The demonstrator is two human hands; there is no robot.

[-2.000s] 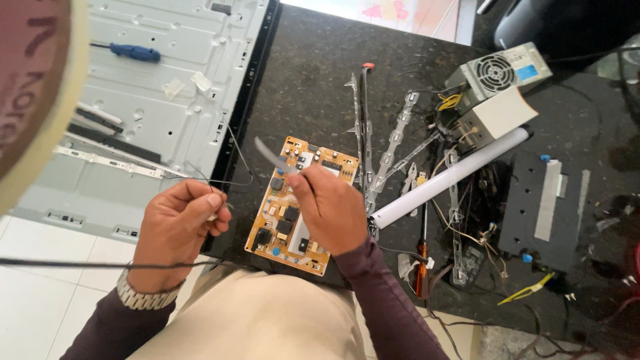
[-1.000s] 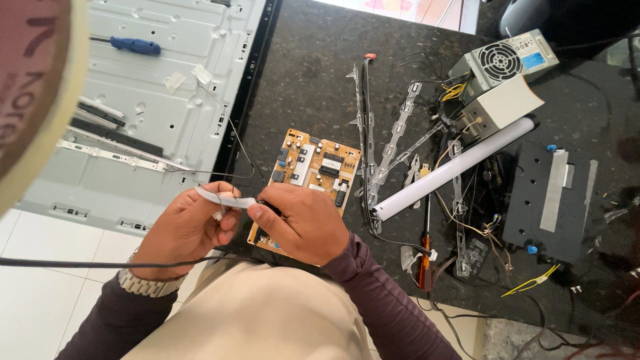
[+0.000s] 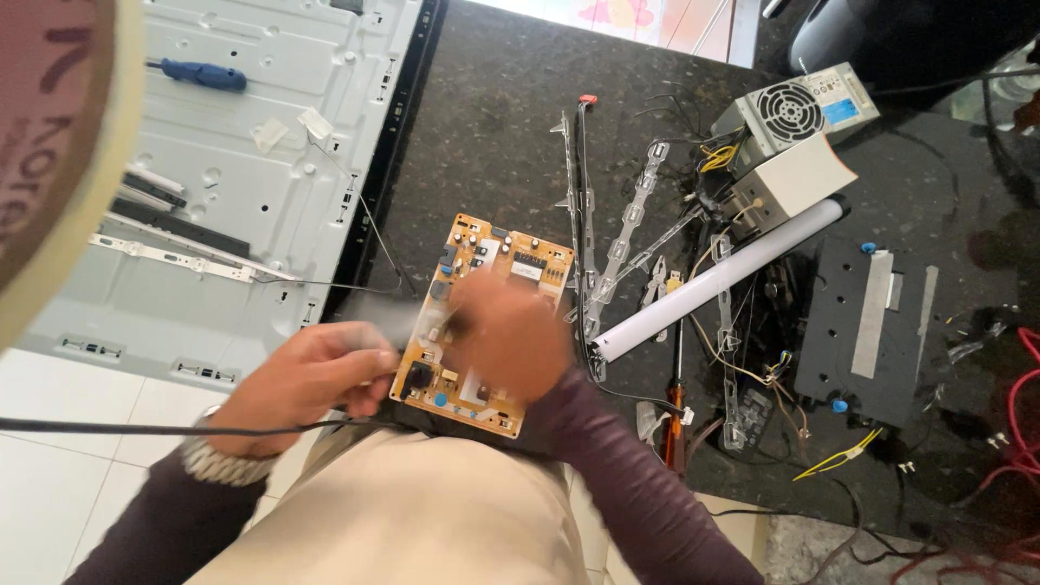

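Note:
My left hand, with a metal-banded watch at the wrist, is beside the lower left edge of a tan circuit board. Its thumb and forefinger are pinched together around a cable end or something small that I cannot make out; a pale blurred strip shows just above them. Over the middle of the board is my right hand, blurred and curled, hiding much of the board's parts. Whether it holds anything cannot be told. A black cable runs across the left wrist.
A metal panel with a blue screwdriver lies left. To the right are clear plastic strips, a white tube, a power supply unit, an orange-handled screwdriver and a black plate. A tape roll blocks the upper left.
Both hands were together at a white strip left of the board one second ago. Now they are apart, and my right hand has moved right, over the board.

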